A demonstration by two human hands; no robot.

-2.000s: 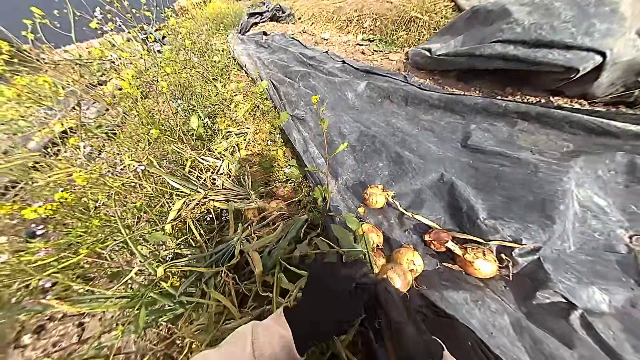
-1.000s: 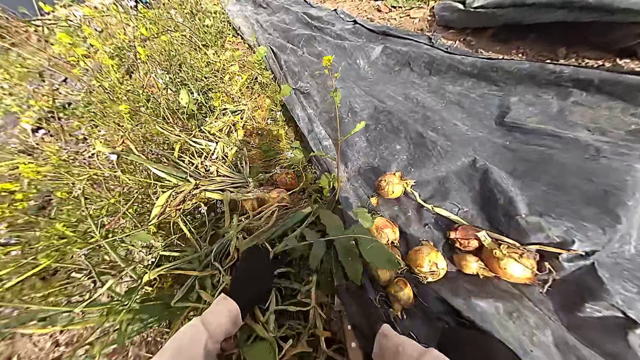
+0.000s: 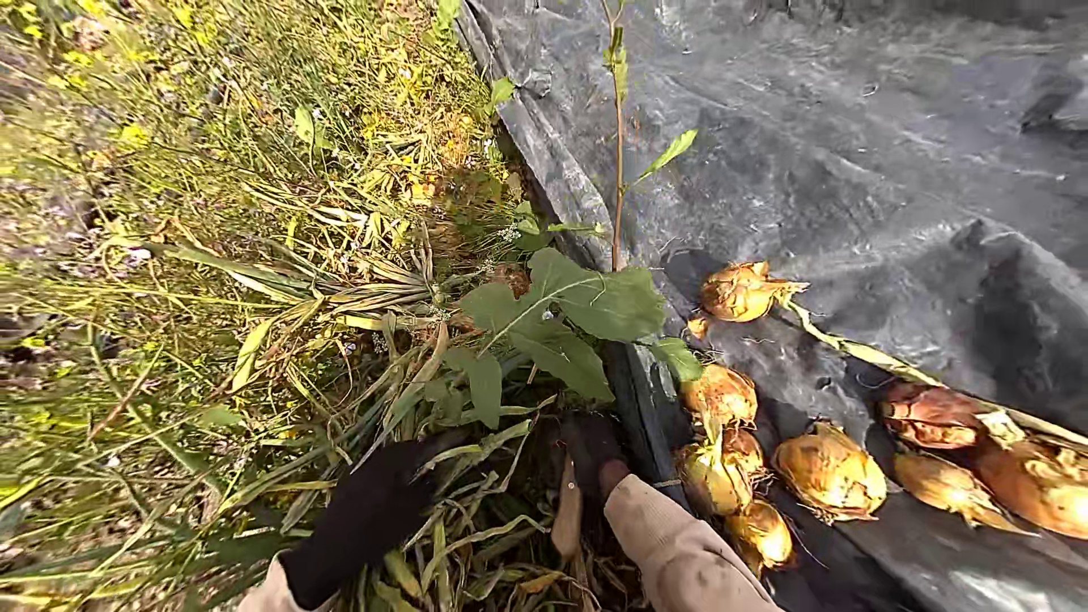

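Note:
My left hand [image 3: 370, 510], in a black glove, reaches into long onion leaves [image 3: 442, 544]; its fingertips are partly hidden by them. My right hand [image 3: 595, 450], dark-gloved below a beige sleeve, is low beside the edge of the black plastic sheet [image 3: 850, 187], in shade under a broad-leaved weed [image 3: 561, 314]. Against it lies a wooden handle [image 3: 568, 514]; whether my fingers are closed round it is unclear. Right of this hand, several onions rest on the sheet, among them a round one [image 3: 831, 472], one with a long dry stalk [image 3: 739, 291] and a reddish one [image 3: 931, 415].
Dense grass and yellow-flowered weeds [image 3: 170, 297] cover the ground at left. The weed's tall stem [image 3: 619, 153] rises beside the sheet's edge. A bundle of drying onion leaves [image 3: 382, 297] lies beyond my left hand. The sheet is wrinkled, with a raised fold at right.
The view has moved closer to the sheet's edge. My left hand, apart to the left of the weed a second ago, is now nearer my right hand, among the leaves.

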